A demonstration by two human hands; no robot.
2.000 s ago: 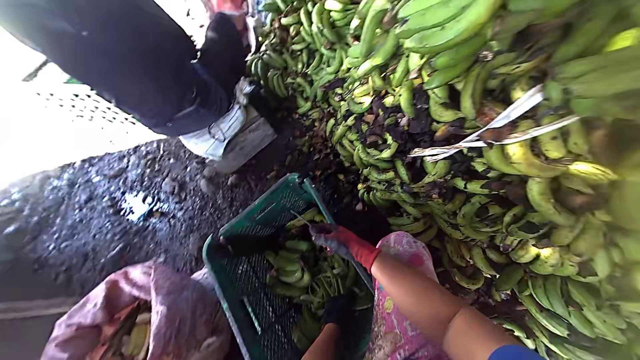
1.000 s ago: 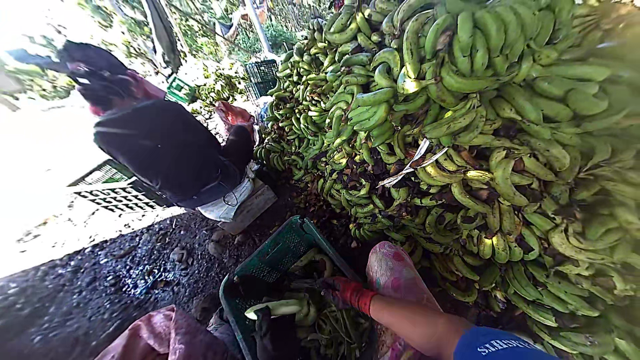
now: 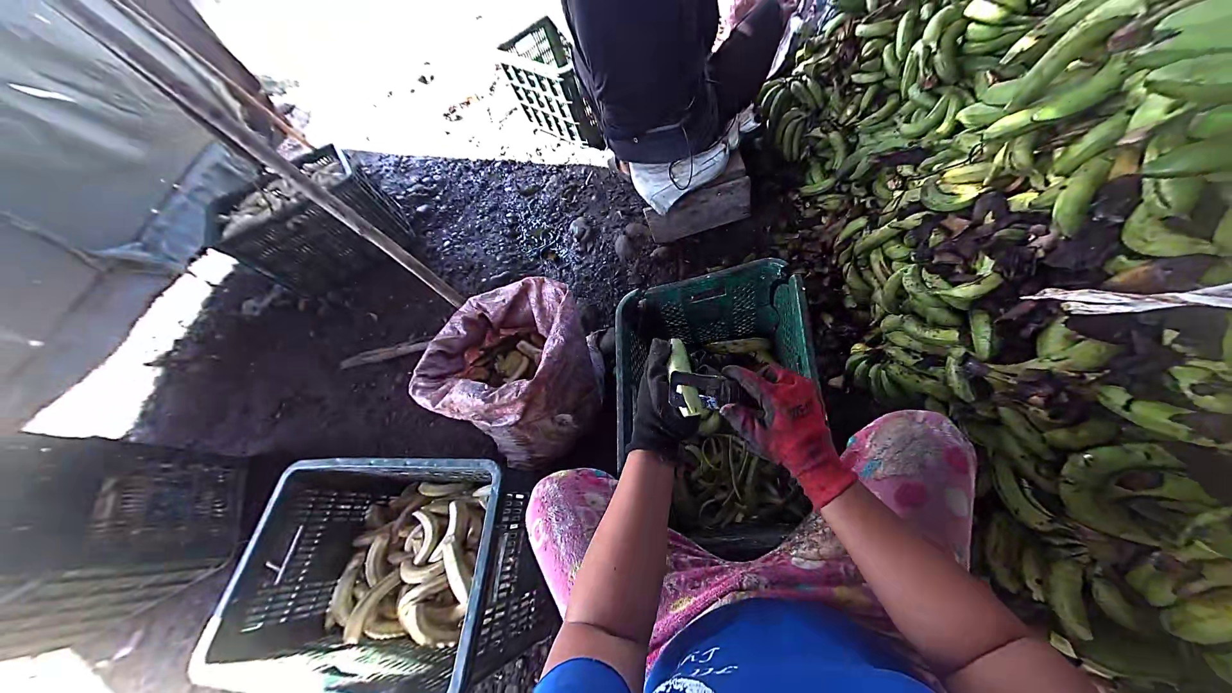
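My left hand (image 3: 662, 402), in a black glove, is closed around a green plantain (image 3: 681, 377) over the green plastic crate (image 3: 630, 318) between my knees. My right hand (image 3: 784, 423), in a red and black glove, grips a small dark-handled tool, probably a peeler (image 3: 707, 385), against the plantain's side. Its working edge is too small to make out. Below both hands, strips of green peel (image 3: 736, 472) lie in the crate. Peeled plantains (image 3: 423, 568) fill part of another crate (image 3: 486, 539) at lower left.
A large heap of green plantains (image 3: 962, 318) rises at right. An open woven sack (image 3: 462, 404) holding plantain pieces stands left of the crate. A person (image 3: 650, 77) sits on a wooden block (image 3: 707, 207) ahead. A pole (image 3: 289, 168) slants past another crate (image 3: 318, 221).
The view has swung left, bringing the crate of peeled plantains into sight. My hands have come together at the plantain; a second ago, a pale plantain lay across the crate near my left hand.
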